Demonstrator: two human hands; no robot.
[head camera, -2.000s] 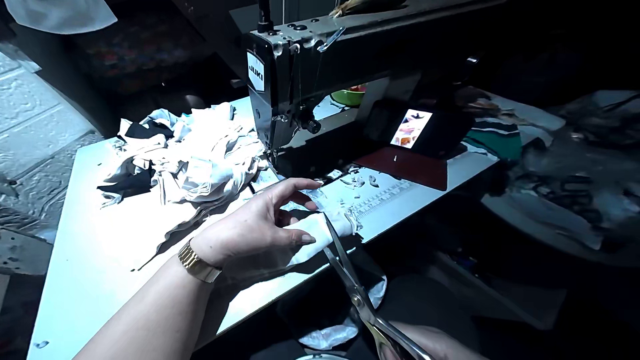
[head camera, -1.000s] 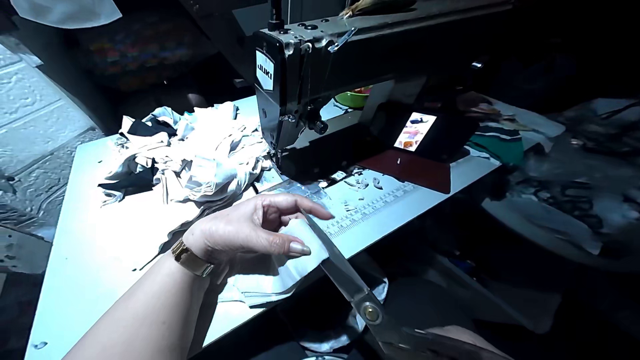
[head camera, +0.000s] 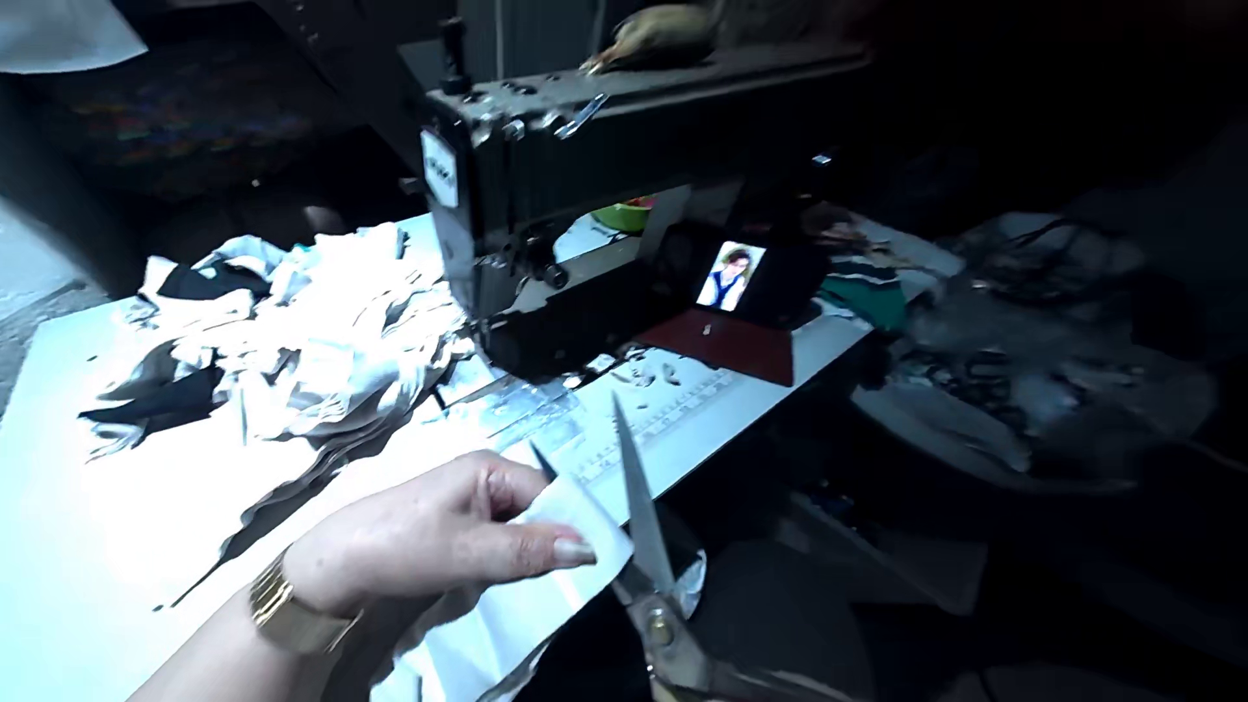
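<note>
My left hand (head camera: 439, 531), with a gold-coloured watch on its wrist, pinches a piece of white fabric (head camera: 507, 624) near the table's front edge. Metal scissors (head camera: 660, 624) are spread beside the fabric's right edge, one blade upright and the other partly behind the cloth. Their handles run into the dark at the bottom, where my right hand is barely visible at the frame's lower edge; its grip is hidden in this frame.
A pile of white and dark fabric pieces (head camera: 322, 341) lies left of a sewing machine (head camera: 468, 195). A clear ruler (head camera: 673, 419) and small scraps lie by its base. A lit phone (head camera: 731, 276) leans behind a dark red flat piece (head camera: 726, 341). A green bowl (head camera: 624, 214) stands behind.
The scissor blades, close together one second ago, are now spread apart. The white fabric in my left hand now hangs further down toward the bottom of the view.
</note>
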